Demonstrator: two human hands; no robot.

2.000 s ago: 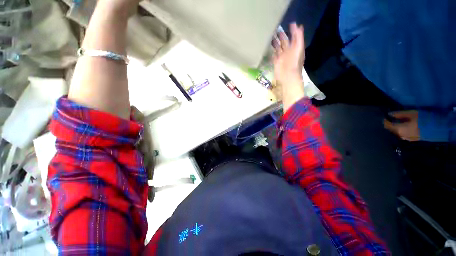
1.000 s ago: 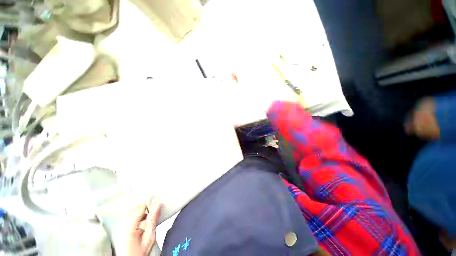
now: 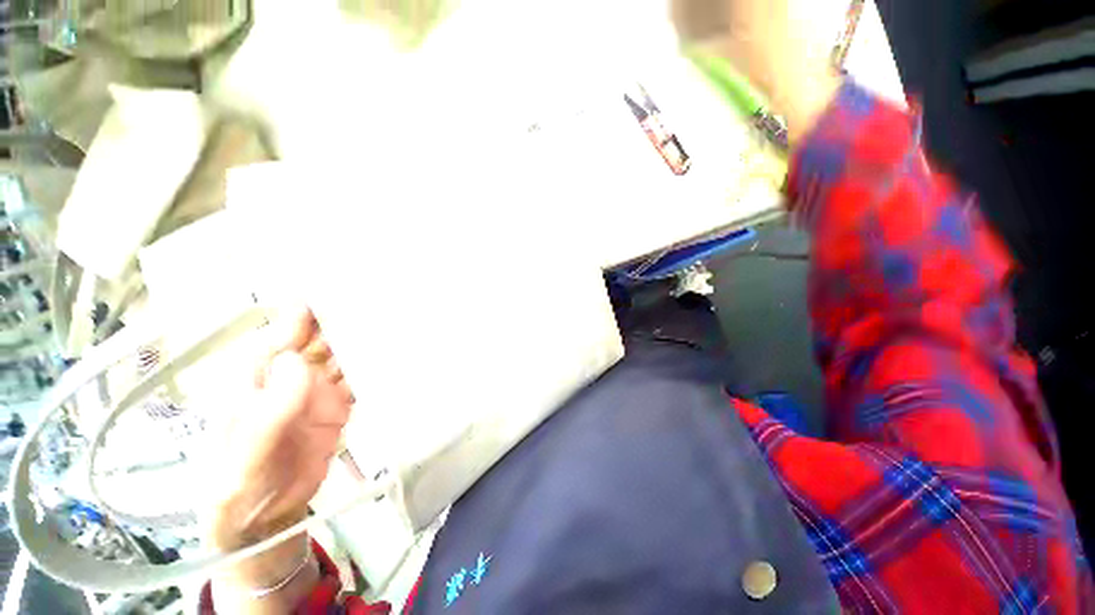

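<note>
A pale tote bag (image 3: 480, 360), washed out by glare, lies against my apron, its strap handles (image 3: 36, 481) looping left. My left hand (image 3: 288, 415) is at the bag's handle end with curled fingers; glare hides whether it grips the bag. My right hand (image 3: 769, 48) is blurred at the top edge, beside the green air blow gun (image 3: 733, 84); its fingers and any hold are unclear. Red-and-dark thread snips (image 3: 658, 132) lie on the white table between the bag and my right hand.
More beige bags (image 3: 132, 168) crowd the upper left. A small reddish item (image 3: 849, 34) lies at the table's upper right corner. A blue item (image 3: 696, 255) shows under the table edge. A pale shelf-like edge (image 3: 1033, 60) is at the far right.
The bag came down from the top onto the table in front of me. My left hand moved up along its handle end. My right arm reached up and right. The person in blue left the view.
</note>
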